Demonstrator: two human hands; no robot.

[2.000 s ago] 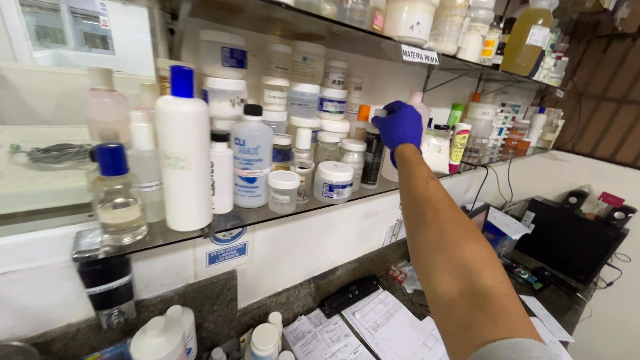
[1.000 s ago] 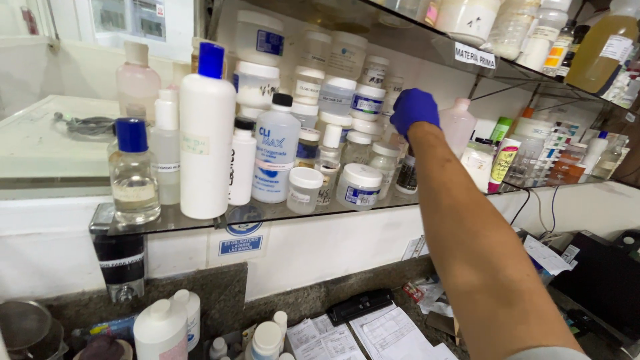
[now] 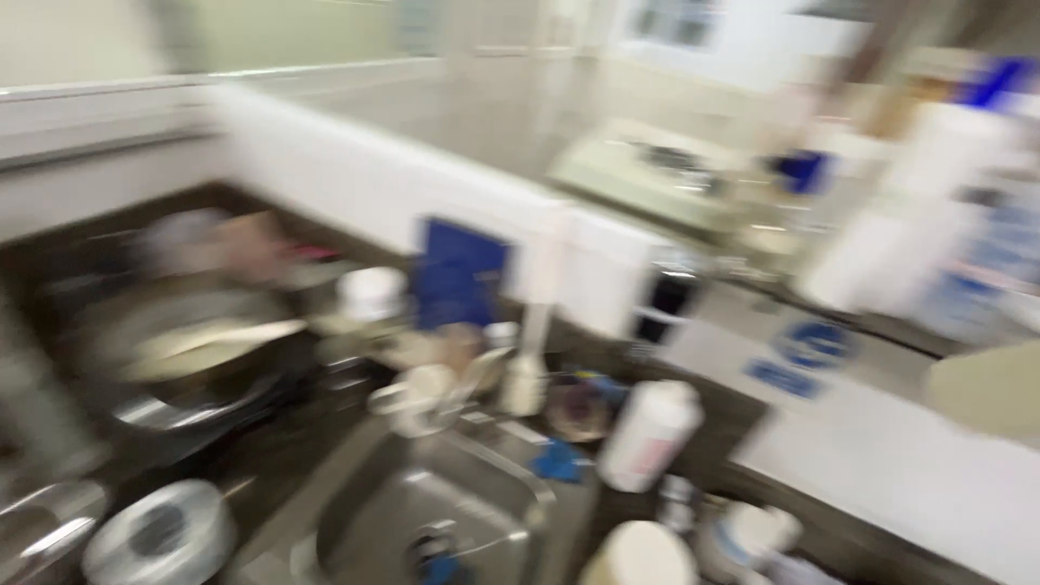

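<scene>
Neither my left hand nor my right hand shows in the head view, which is strongly blurred. A steel sink basin lies at the lower middle, with something blue at its drain. To its right stands a white plastic bottle, and a blue scrap lies on the sink's rim. White bottles with blue caps stand on the shelf at the right. A pale yellowish shape cuts into the right edge; I cannot tell what it is.
A large metal bowl sits on the dark counter at the left, near a round silvery container. A dark blue panel leans by the white wall. A white-lidded jar is beside it. More white containers stand at the bottom.
The view has swung far left and down to the sink. My blue-gloved hand, earlier among the shelf's containers, is out of view.
</scene>
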